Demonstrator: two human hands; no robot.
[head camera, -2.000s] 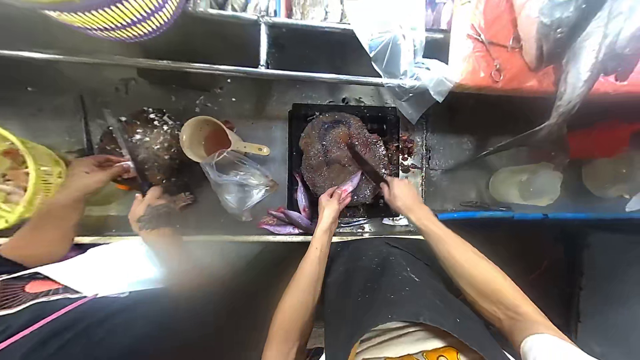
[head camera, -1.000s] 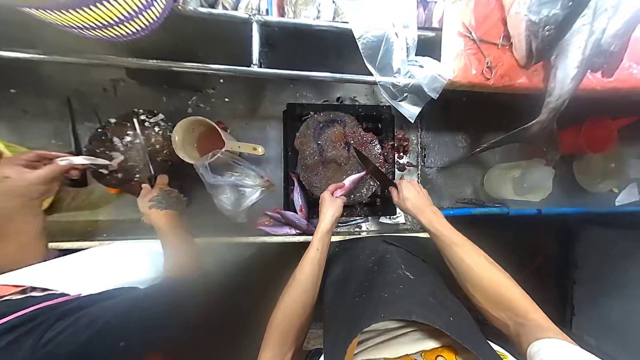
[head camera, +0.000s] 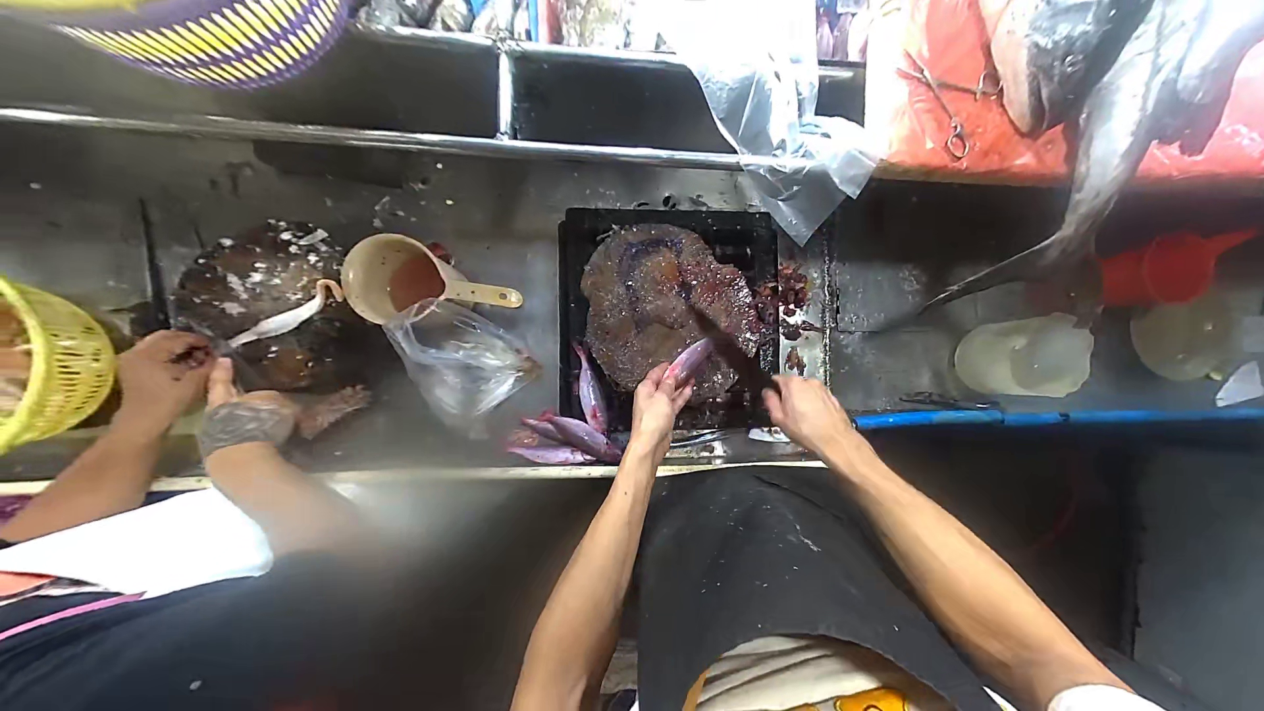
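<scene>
My left hand grips a small pinkish fish over the near part of a round chopping block. Just right of it, my right hand is closed on the handle of a dark-bladed knife; the blade points up and left across the block, and its handle is mostly hidden. The block stands in a black plastic tray and bears scales and reddish bits. Several more pink fish lie at the tray's near left corner. Red fish scraps are heaped on the tray's right side.
At left a co-worker's hands work beside another chopping block and a yellow basket. Between the blocks are a beige dipper and a clear plastic bag. A large fish's tail overhangs the right side, near a red dipper.
The co-worker's hands have moved down, and a pale, slender piece now lies on their block. My hands stay over the near part of my block, still with the fish and knife.
</scene>
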